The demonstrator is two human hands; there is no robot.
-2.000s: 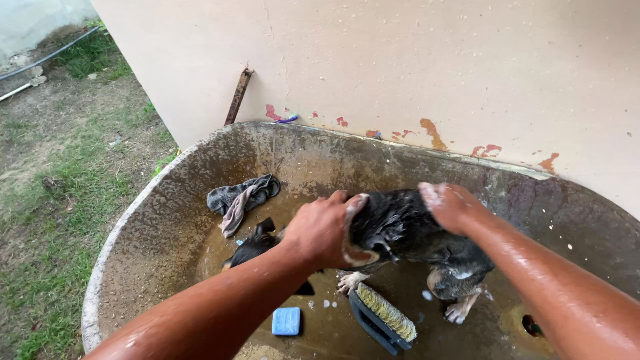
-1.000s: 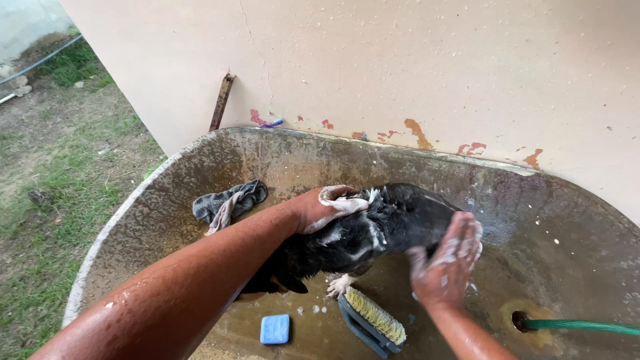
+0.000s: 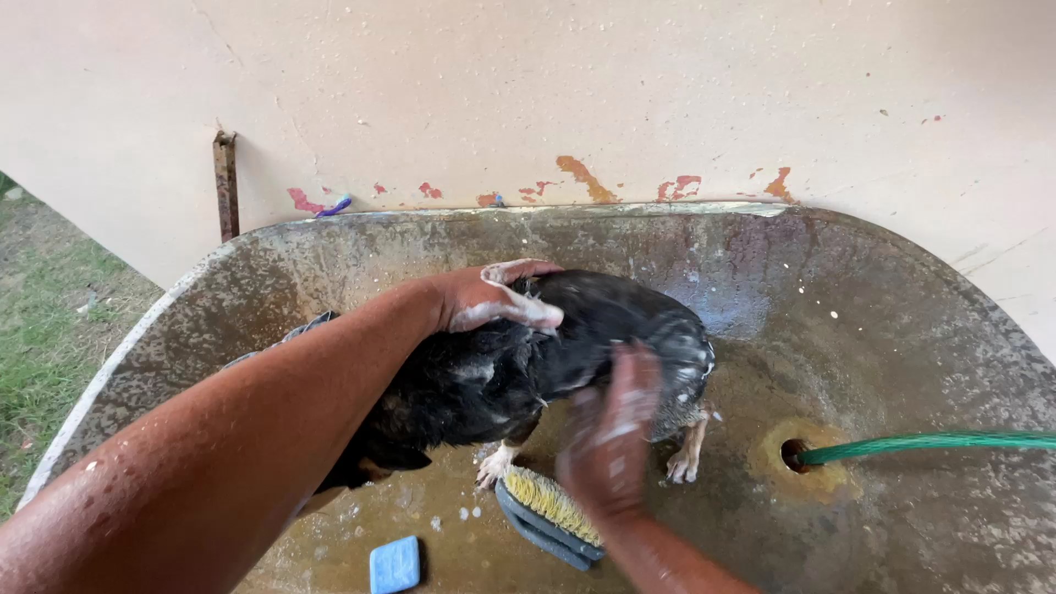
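Note:
A wet black dog (image 3: 470,379) with pale paws stands in a stained basin (image 3: 924,330), its head low at the left and partly behind my left arm. My left hand (image 3: 507,297), soapy, lies over the dog's back with the fingers spread. Blurred by motion, my right hand (image 3: 615,429) is at the dog's near flank, with lather on its skin. A scrub brush (image 3: 553,511) with yellow bristles and a grey body lies by a front paw, just left of my right hand. Nearer to me is a blue bar of soap (image 3: 394,565).
A green hose (image 3: 932,441) runs into the drain hole at the right. Behind my left forearm a grey cloth (image 3: 312,326) shows in part. A purple object (image 3: 334,206) rests on the back rim, near a rusty metal bar (image 3: 225,186) against the wall. Grass lies at the far left.
My right hand has moved from the dog's rump to its near flank. My left hand stays on the back. The view has shifted to the right.

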